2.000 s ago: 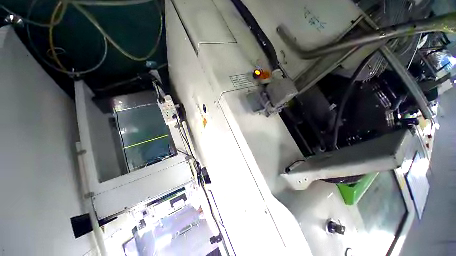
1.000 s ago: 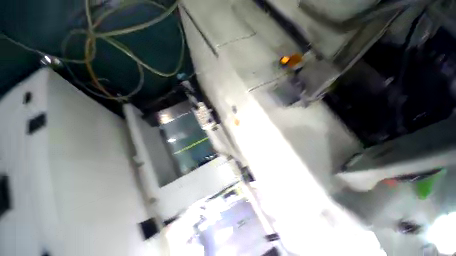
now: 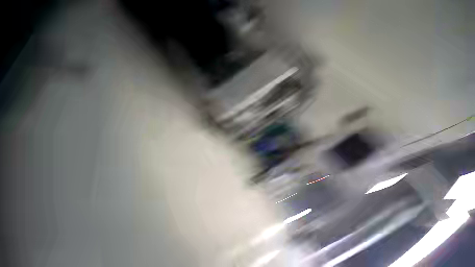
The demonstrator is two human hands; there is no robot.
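Note:
Neither of my hands is in view. The picture is strongly blurred. A large pale machine cover (image 3: 172, 193) fills the left and lower middle. Beside it a narrow section with light metal bars (image 3: 260, 96) runs from the upper middle toward the centre. A small blue and green patch (image 3: 271, 146) lies just below the bars; I cannot tell what it is. Another pale surface (image 3: 401, 62) fills the upper right.
A dark square shape (image 3: 354, 148) sits on the pale surface right of centre. Bright ceiling lights (image 3: 432, 240) show at the lower right. A very dark area (image 3: 182, 31) lies at the upper middle. A thin dark line crosses the right edge.
The view has swung sharply. The hoses, the orange light and the glass-lidded section with the yellow-green line are no longer seen. Ceiling lights have come in at the lower right.

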